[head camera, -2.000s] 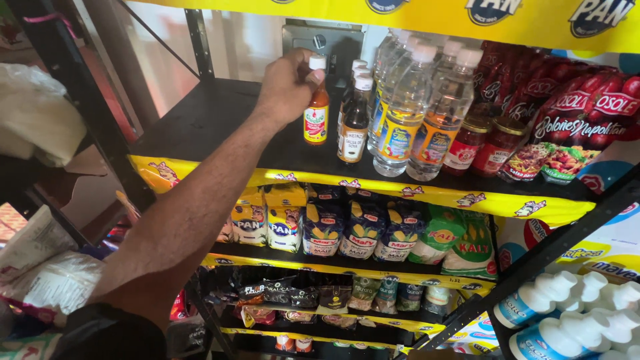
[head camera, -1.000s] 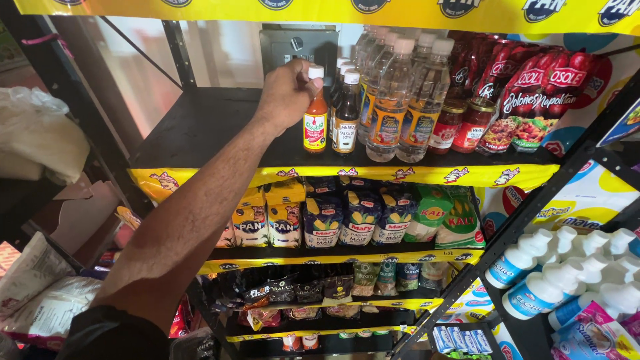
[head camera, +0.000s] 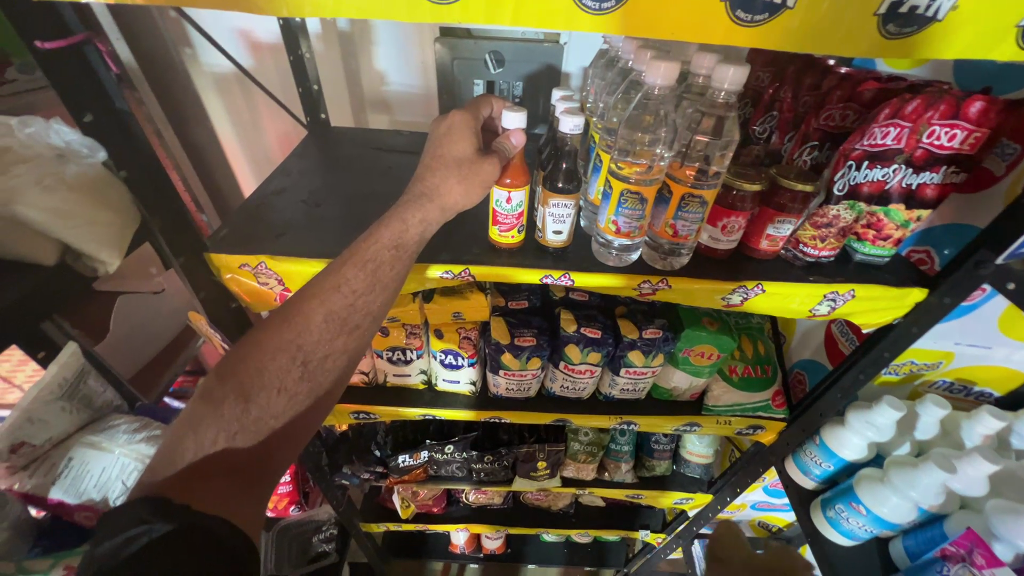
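My left hand (head camera: 472, 152) reaches in from the lower left, its thumb and fingers closed around the neck of a hot sauce bottle (head camera: 510, 200) just below the white cap. The bottle is upright, with its base at the front of the black upper shelf. Close on its right stands a soy sauce bottle (head camera: 558, 204), with more white-capped bottles behind it. Clear vinegar bottles (head camera: 628, 200) come after these. A blurred brown shape at the bottom edge looks like part of my right hand (head camera: 732, 550); its fingers cannot be made out.
Sauce jars (head camera: 728, 216) and red sauce pouches (head camera: 896, 176) fill the shelf's right side. Lower shelves hold flour bags (head camera: 516, 352) and dark packets (head camera: 452, 460). White bleach bottles (head camera: 864, 504) stand at lower right. A black metal upright (head camera: 304, 72) rises behind the shelf's left part.
My left hand stays at the neck of the hot sauce bottle, which remains upright beside the soy sauce. The brown shape at the bottom edge was not visible in the earlier frames.
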